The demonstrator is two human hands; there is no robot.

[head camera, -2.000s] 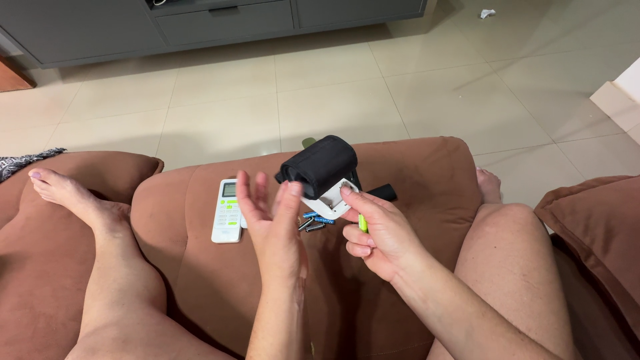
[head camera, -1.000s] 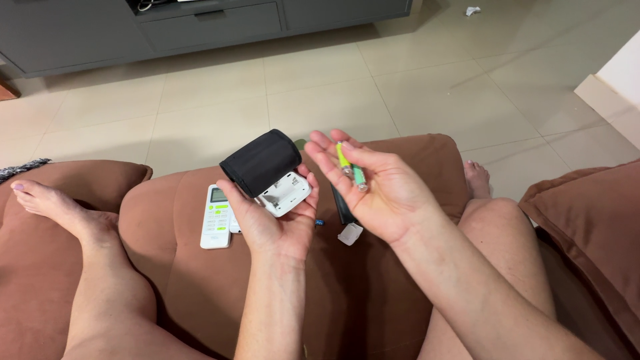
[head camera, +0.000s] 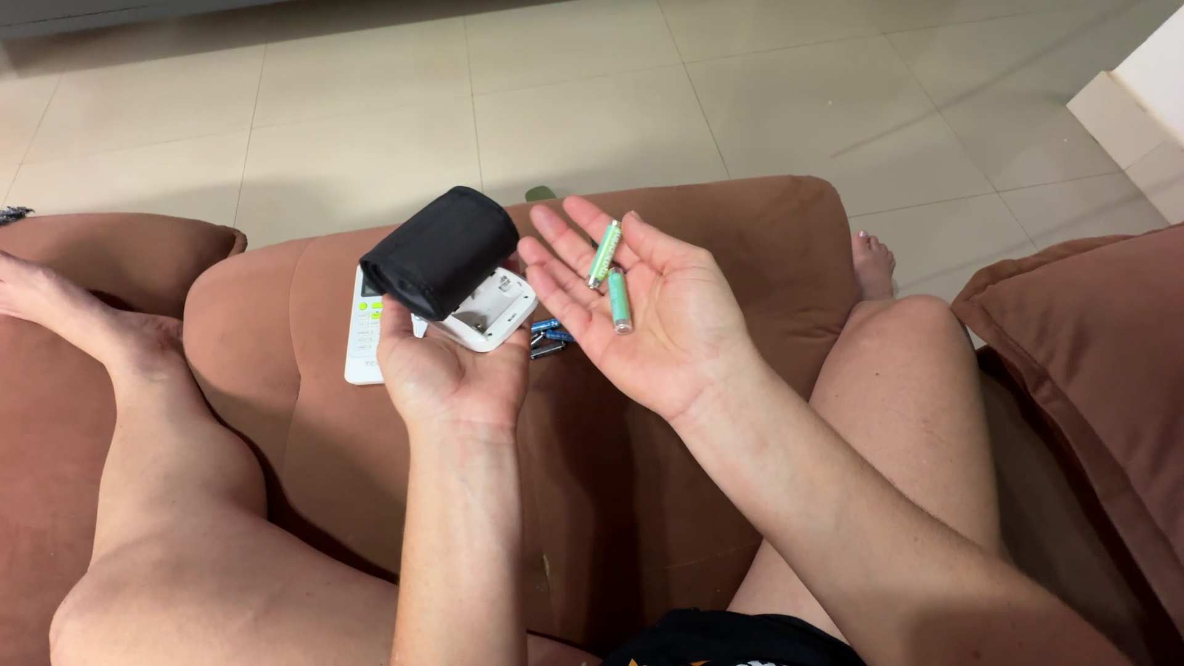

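Note:
My left hand holds a white plastic device with an uncovered battery compartment facing up. A rolled black fabric cuff rests against the device, over my left fingers; together they look like a wrist blood pressure monitor. My right hand is palm up just to the right, with a light green battery across the fingers and a teal-green battery on the palm. Several blue batteries lie on the brown cushion behind and between my hands, partly hidden.
A white remote control lies on the brown sofa cushion, left of the device and partly covered by it. My legs are at both sides. A brown pillow is at the right, and a tiled floor stretches beyond the sofa.
Two seconds ago my right hand was at the device; it has moved off and turned palm up, showing the two green batteries. My left hand, then raised with spread fingers, now holds the device.

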